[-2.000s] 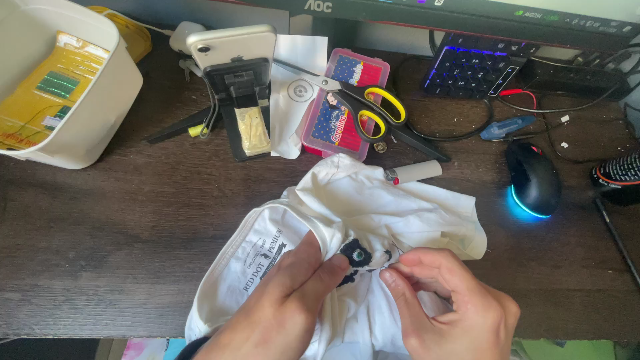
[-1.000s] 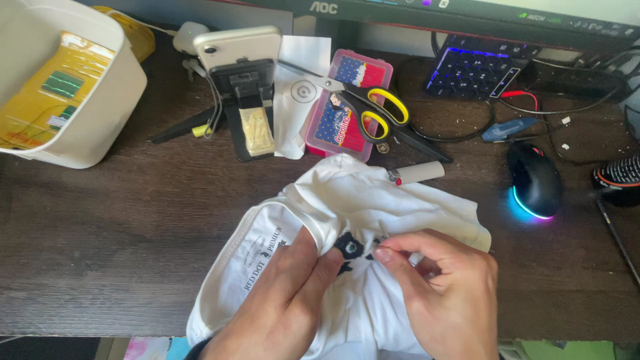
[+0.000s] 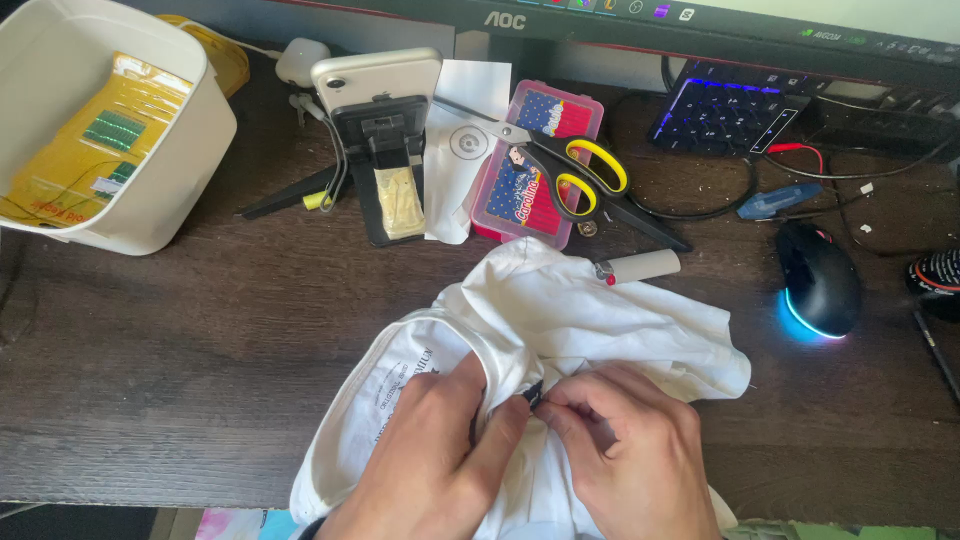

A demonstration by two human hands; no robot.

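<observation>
A white T-shirt (image 3: 615,322) lies bunched at the desk's front edge, its neckline facing left with dark print inside. My left hand (image 3: 442,450) has its fingers inside the neck opening and pinches the cloth between thumb and fingers. Beside that thumb, my right hand (image 3: 630,442) has thumb and forefinger closed at a small black patch of stitching or print (image 3: 532,394), most of which is folded away or covered. Whether a needle or thread is between the right fingertips cannot be made out. A white lighter (image 3: 641,266) lies against the shirt's upper edge.
Behind the shirt, black-and-yellow scissors (image 3: 577,176) rest on a pink plastic case (image 3: 499,191). A phone (image 3: 379,79) stands on a black holder beside white paper (image 3: 469,150). At the left is a white bin (image 3: 180,157); at the right, a mouse (image 3: 817,277), keypad (image 3: 724,109) and cables.
The black patch showed more openly between my hands before; now the cloth is folded over much of it. My right hand has come in close to my left thumb.
</observation>
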